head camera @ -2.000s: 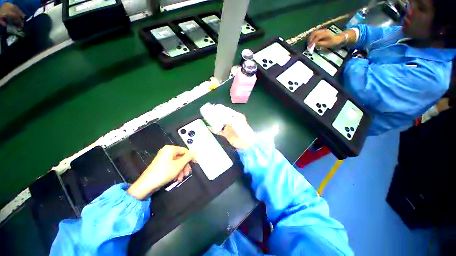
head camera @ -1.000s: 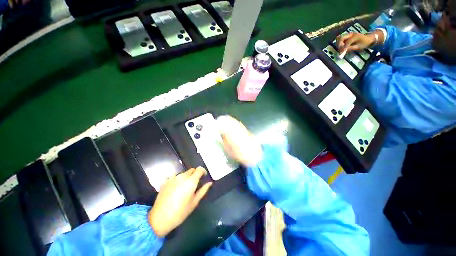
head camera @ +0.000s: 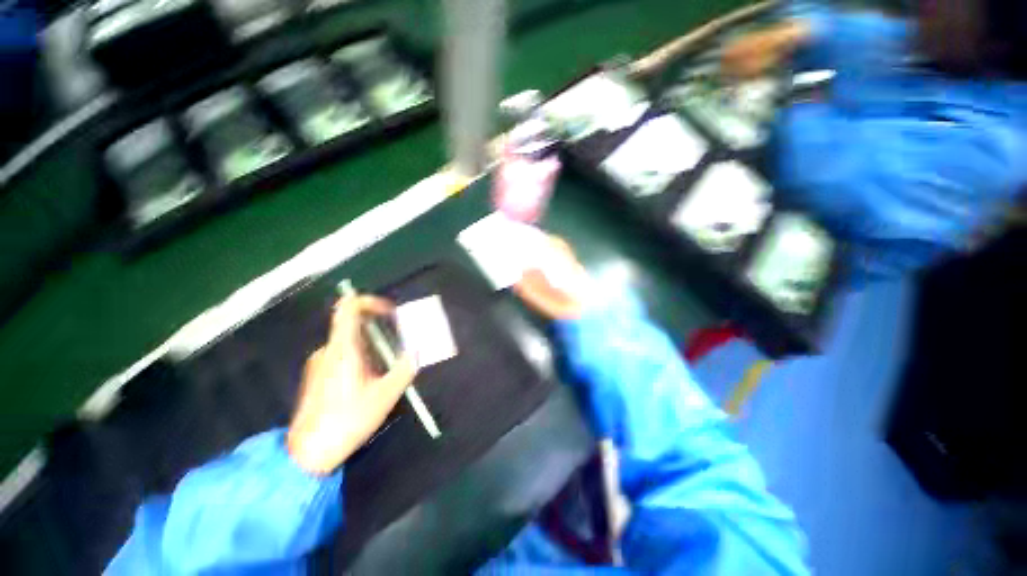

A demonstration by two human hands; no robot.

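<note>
The picture is blurred. My left hand (head camera: 344,388) holds a smartphone (head camera: 390,358), seen edge-on as a thin pale bar, above the black tray (head camera: 484,388). A white rectangular paper label (head camera: 427,331) lies in the tray slot just right of that hand. My right hand (head camera: 552,279) holds a white wipe (head camera: 499,250), spread flat, beyond the tray's far right corner, near the pink bottle. The other phones in the tray's left part are too dark and blurred to make out.
A pink bottle (head camera: 526,180) stands by the grey post (head camera: 473,90). At right a tray (head camera: 777,318) holds several phones, with a blue-sleeved person (head camera: 901,158) beyond. Another tray of phones (head camera: 237,141) is on the green conveyor (head camera: 282,231), behind a white strip.
The phone that lay back up in the tray is now lifted and turned on edge in my left hand. My right hand has moved off it with the wipe. The conveyor tray shows further left.
</note>
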